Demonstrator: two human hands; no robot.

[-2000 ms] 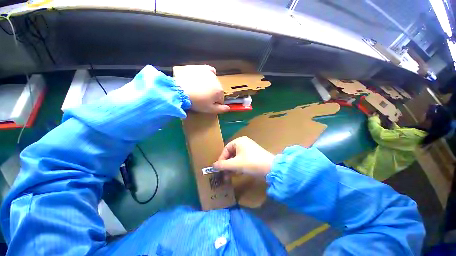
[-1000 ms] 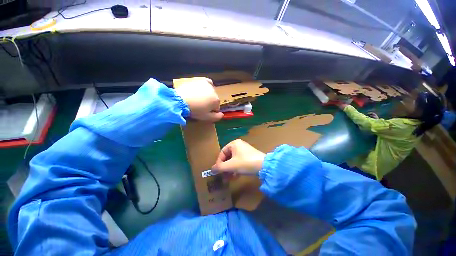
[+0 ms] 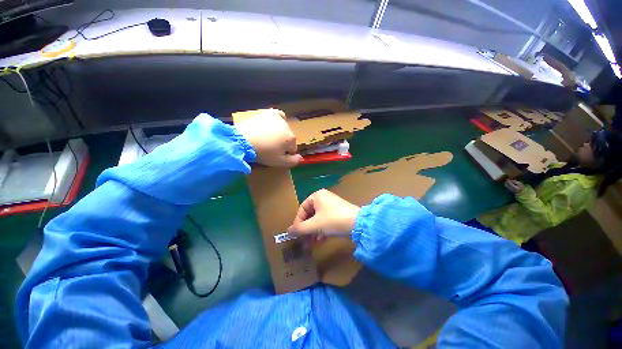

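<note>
A brown mailer box (image 3: 271,204) stands on its edge in front of me, its narrow side facing up with printed code marks near my body. My left hand (image 3: 269,138) is closed over the far end of this side and holds it. My right hand (image 3: 326,217) pinches a small white barcode label (image 3: 284,237) at the box side, just above the printed marks. I cannot tell how much of the label touches the cardboard. The box's open flap with a wavy edge (image 3: 382,178) spreads out to the right, partly behind my right hand.
Packed units in red trays with white foam lie at the left (image 3: 33,178) and behind the box (image 3: 327,155). A black device with a cable (image 3: 179,255) is on the green bench. A white shelf (image 3: 273,42) runs above. A person in yellow (image 3: 556,201) handles another box at right.
My view has shifted slightly. The label and both hands keep nearly the same place on the box. The person at the right now has an opened box in front of them.
</note>
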